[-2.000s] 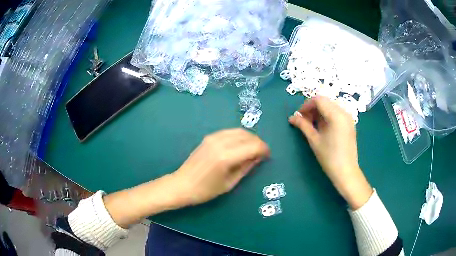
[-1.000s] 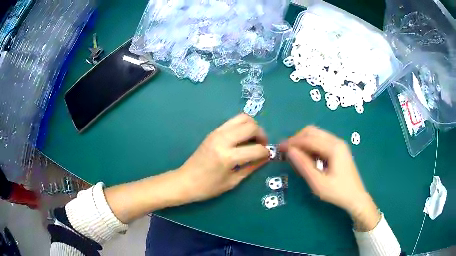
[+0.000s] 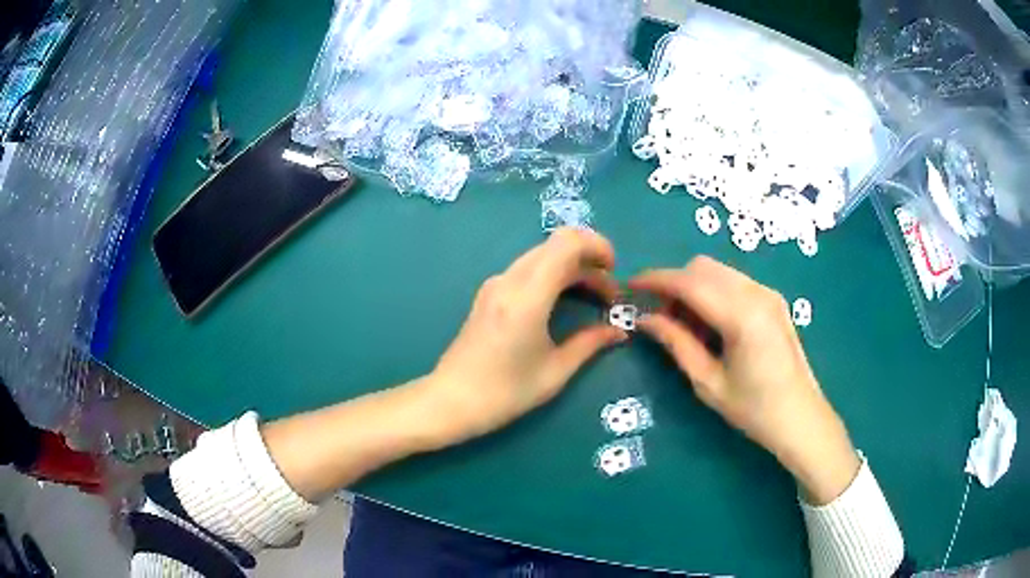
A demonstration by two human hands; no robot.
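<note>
A small clear piece with a white insert [image 3: 622,316] is held just above the green bench between both hands. My left hand [image 3: 525,322] pinches it from the left with thumb and fingers. My right hand [image 3: 729,344] touches its right side with thumb and forefinger. Two assembled pieces lie below the hands, the upper one [image 3: 625,416] and the lower one [image 3: 619,456]. Empty clear housings [image 3: 565,209] lie above my left hand, near the large bag of housings [image 3: 474,90]. A tub [image 3: 886,152] heaped with white inserts [image 3: 757,124] stands at the upper right.
A black smartphone [image 3: 243,220] lies at the left, with a small metal tool [image 3: 217,138] beside it. Clear trays [image 3: 96,169] are at the far left. A crumpled polybag [image 3: 960,181], a labelled clear case [image 3: 937,282] and a white scrap [image 3: 993,438] lie at the right. One loose insert [image 3: 802,312] lies beside my right hand.
My right hand has come from the tub to my left hand. Both hands now meet at one piece. Loose inserts now show in front of the tub and right of my right hand.
</note>
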